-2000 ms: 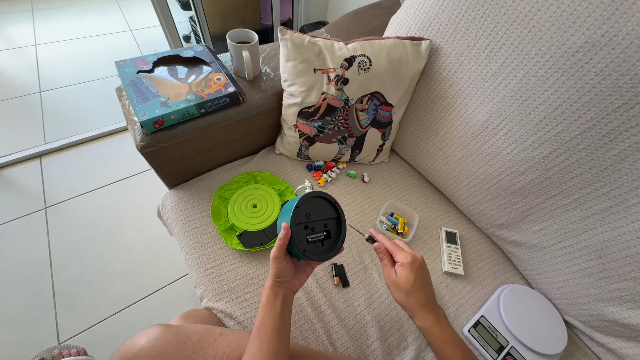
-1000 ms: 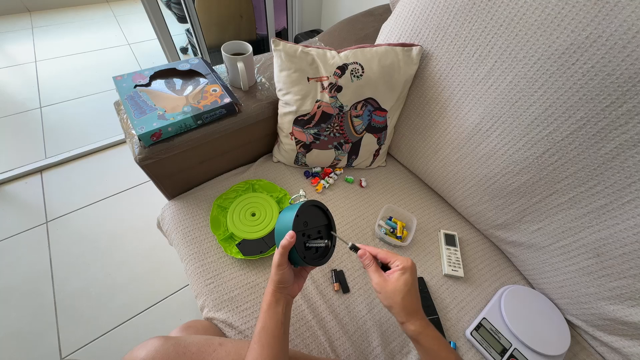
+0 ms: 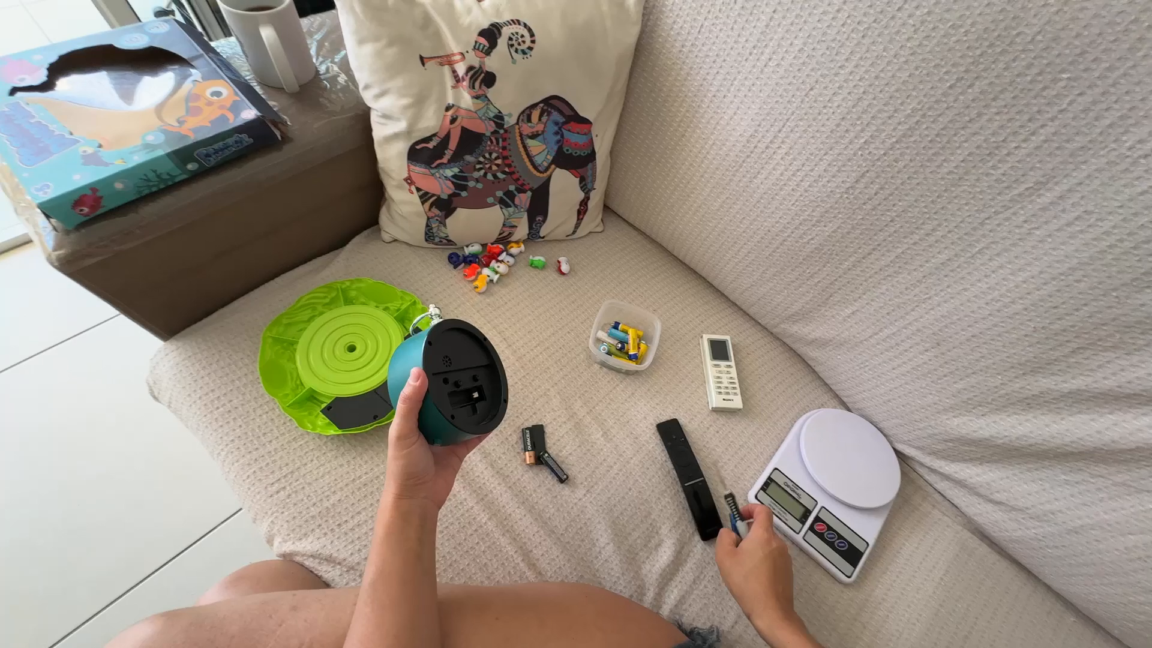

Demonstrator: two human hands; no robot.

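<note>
My left hand [image 3: 423, 450] holds a round teal toy base [image 3: 448, 382] tilted, its black underside with an opened compartment facing me. My right hand [image 3: 758, 562] is lower right, between the black remote control and the kitchen scale, with its fingers on small blue and dark items [image 3: 734, 515] that are partly hidden; whether it grips them I cannot tell. A lime green plastic tray [image 3: 351, 348] lies behind the toy base, with a black cover [image 3: 356, 409] on its edge. Loose black batteries [image 3: 544, 453] rest on the seat between my hands.
On the sofa lie a clear tub [image 3: 625, 337] of batteries, a white remote [image 3: 722, 373], a black remote [image 3: 690, 479], a kitchen scale [image 3: 828, 490] and small toy fish [image 3: 490, 261]. Behind are a cushion [image 3: 504, 126], a toy box [image 3: 126, 108] and a mug [image 3: 270, 45].
My right hand has moved from the toy base toward the scale. The screwdriver it held at the base no longer shows there. The view has shifted closer.
</note>
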